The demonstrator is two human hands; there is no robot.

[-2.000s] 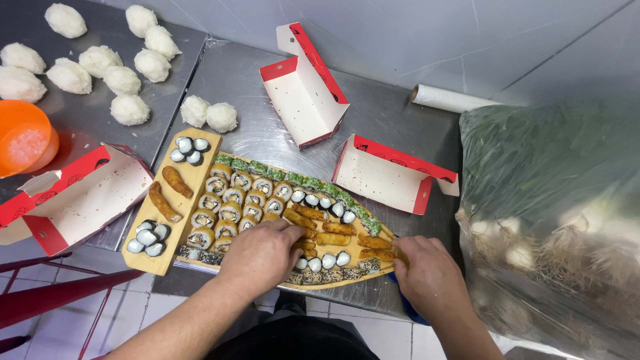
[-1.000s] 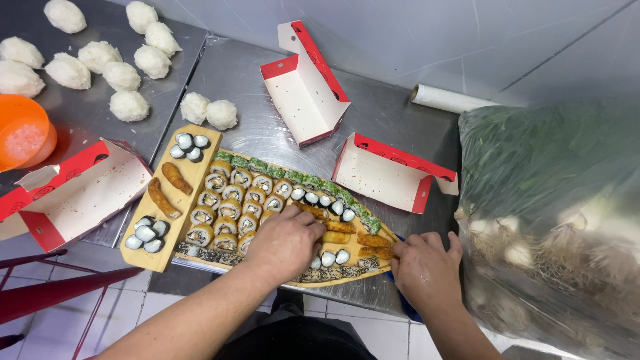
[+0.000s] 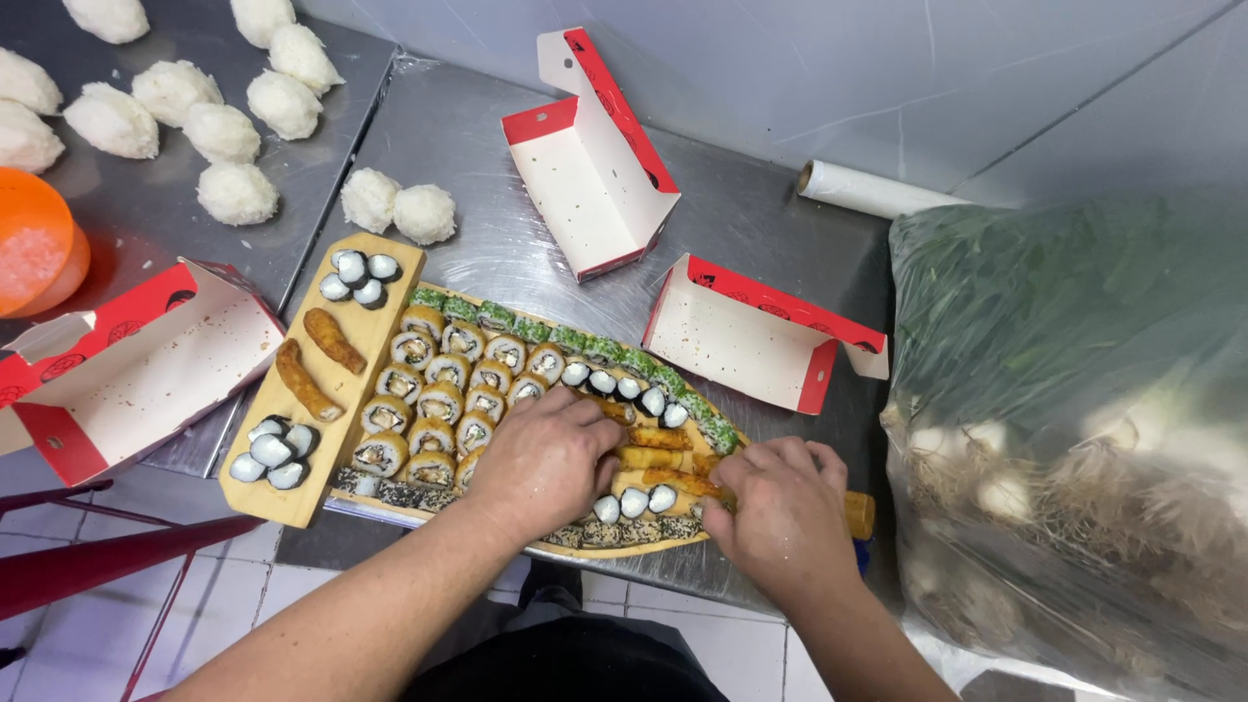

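A boat-shaped wooden sushi tray (image 3: 624, 548) holds rows of golden-edged rolls (image 3: 441, 402), green-coated rolls (image 3: 585, 343) and sesame-coated rolls (image 3: 624, 532). On its raised end board (image 3: 261, 375) lie two fried pieces (image 3: 333, 341) and two clusters of small black-wrapped rolls (image 3: 273, 450). My left hand (image 3: 548, 458) rests over the middle of the tray, its fingertips at the left ends of the fried strips (image 3: 655, 438). My right hand (image 3: 782, 502) is at the tray's pointed right end, thumb and fingers around the ends of the lower strips. Whether either hand grips a strip is hidden.
Opened red-and-white cardboard boxes stand behind the tray (image 3: 590, 185), (image 3: 751, 341) and to its left (image 3: 166, 361). White rice balls (image 3: 222, 133) and an orange bowl (image 3: 37, 244) are at the left. A white roll (image 3: 873, 190) and a plastic bag of green onions (image 3: 1063, 439) lie right.
Both hands stay over the right half of the tray. My left hand has shifted only slightly, and my right hand's fingers have moved a little left over the strips' ends.
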